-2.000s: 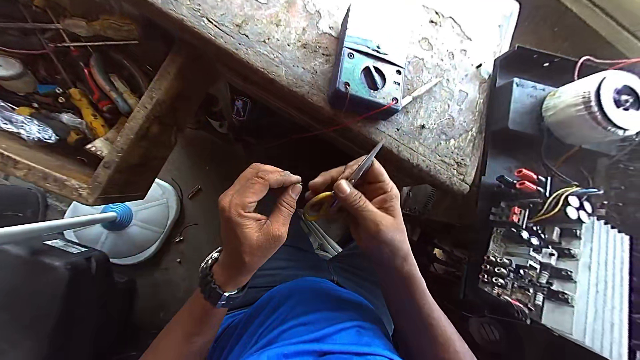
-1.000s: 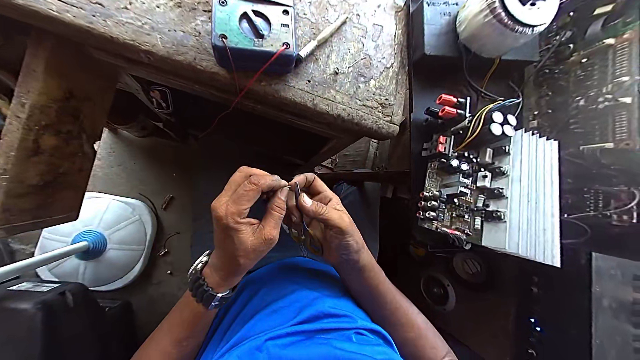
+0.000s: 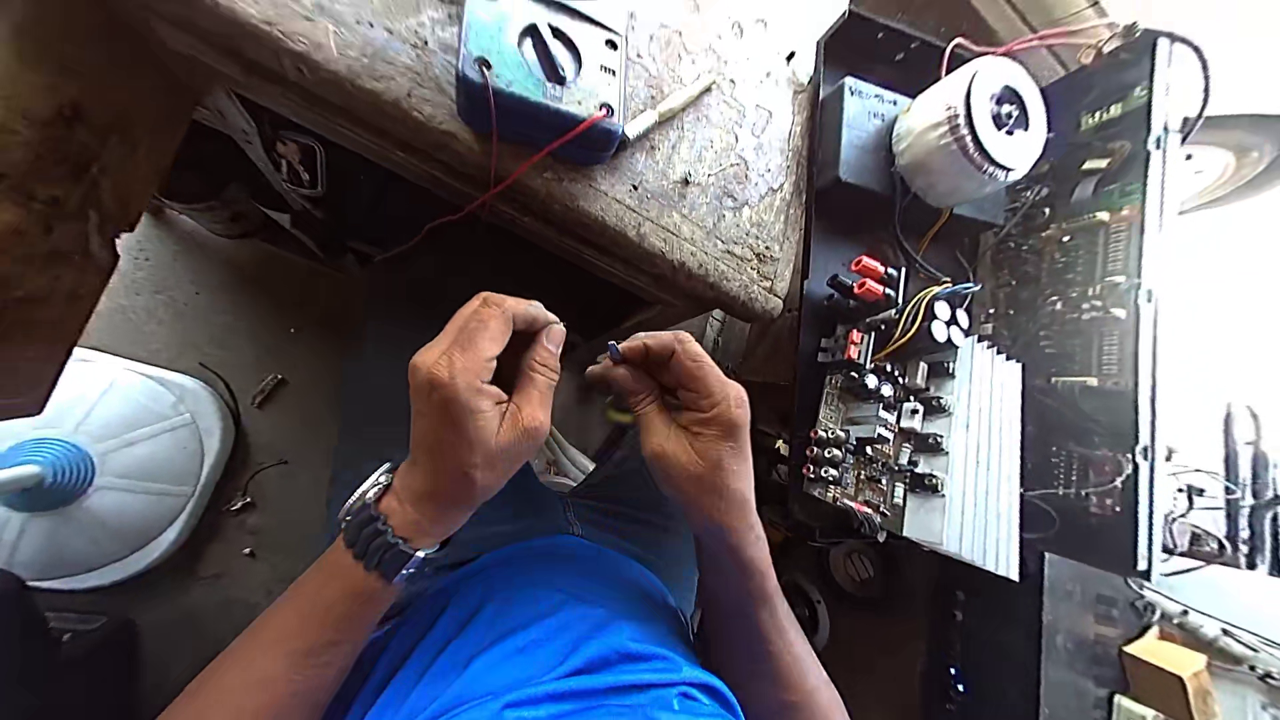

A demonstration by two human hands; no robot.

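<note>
My left hand (image 3: 485, 385), with a watch and a dark braided band at its wrist, pinches something tiny between thumb and forefinger; what it is cannot be told. Just to its right and apart from it, my right hand (image 3: 685, 410) is closed on a tool with yellow on its handle (image 3: 620, 414). A small dark tip (image 3: 614, 351) shows at the right fingertips. Most of the tool is hidden by the fingers. Both hands are over my lap, below the bench edge.
A multimeter (image 3: 545, 75) with red leads and a pale pen-like stick (image 3: 670, 108) lie on the worn wooden bench (image 3: 700, 190). At right stands an opened amplifier chassis with a toroidal transformer (image 3: 965, 130), circuit board and heat sink (image 3: 985, 460). A white plastic base (image 3: 130, 465) is at left.
Two seconds ago the tool's pointed metal blades showed above my right hand; now they are hidden. My hands were touching one second ago and are now apart. The view has shifted.
</note>
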